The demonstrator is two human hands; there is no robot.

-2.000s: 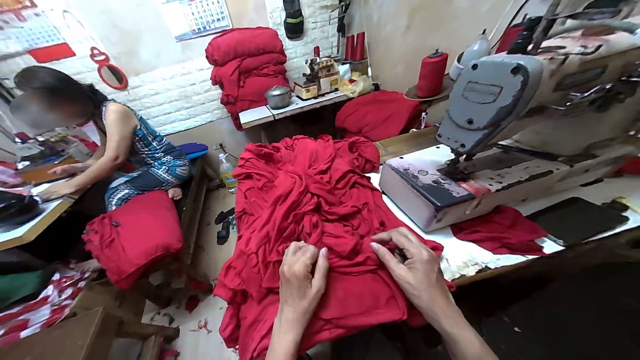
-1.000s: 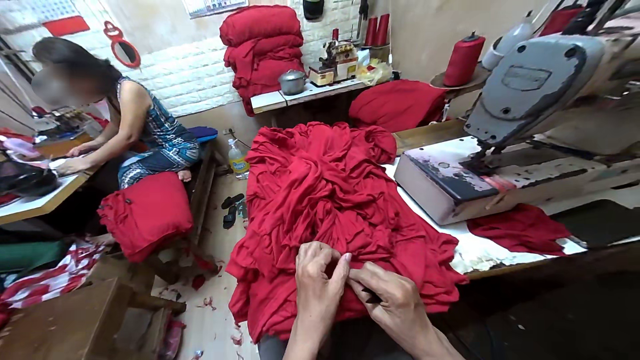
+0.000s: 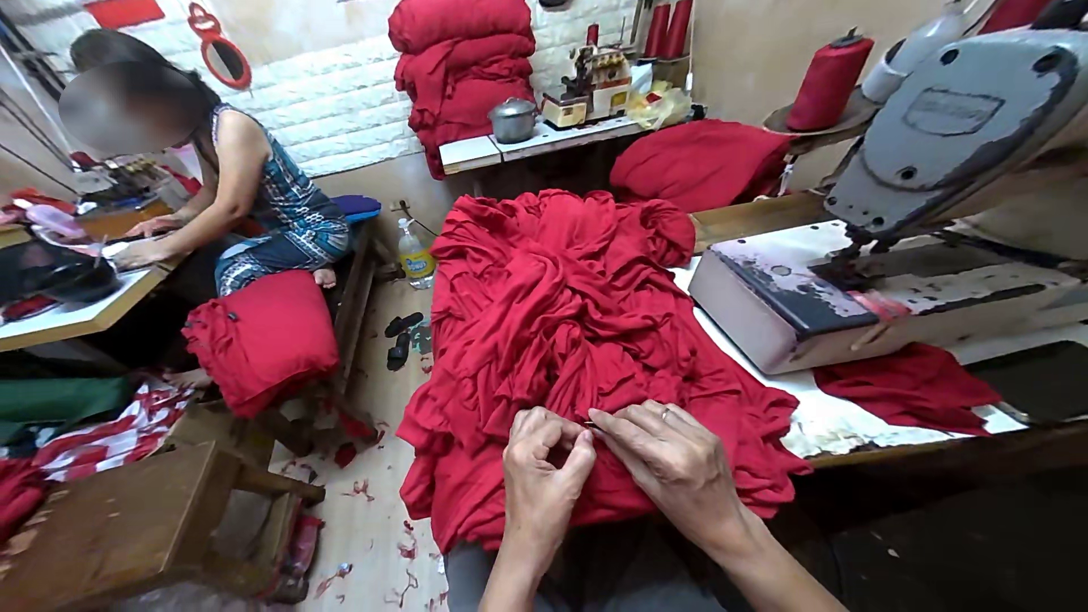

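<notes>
A big heap of red knit fabric [image 3: 552, 297] lies across my lap and up to the sewing table. My left hand [image 3: 544, 463] is over its near part, thumb and forefinger curled toward each other at a bit of the fabric. Close beside it on the right, my right hand [image 3: 667, 459] has its fingertips together, pinching a small thin dark item [image 3: 592, 424] too small to name. A ring is on one of its fingers. The fingertips of both hands nearly meet. What lies beneath the palms is hidden.
At right stands an industrial sewing machine [image 3: 943, 136] with a red thread cone [image 3: 831, 83] behind it and a red cloth scrap [image 3: 905, 387] by its bed. A person [image 3: 263, 187] sits at another table on the left. A wooden stool [image 3: 110, 518] stands at lower left; slippers [image 3: 399, 340] lie on the floor.
My hands were apart on the fabric two seconds ago; they have come together at the fingertips. The near edge of the heap has shifted. The view has turned slightly.
</notes>
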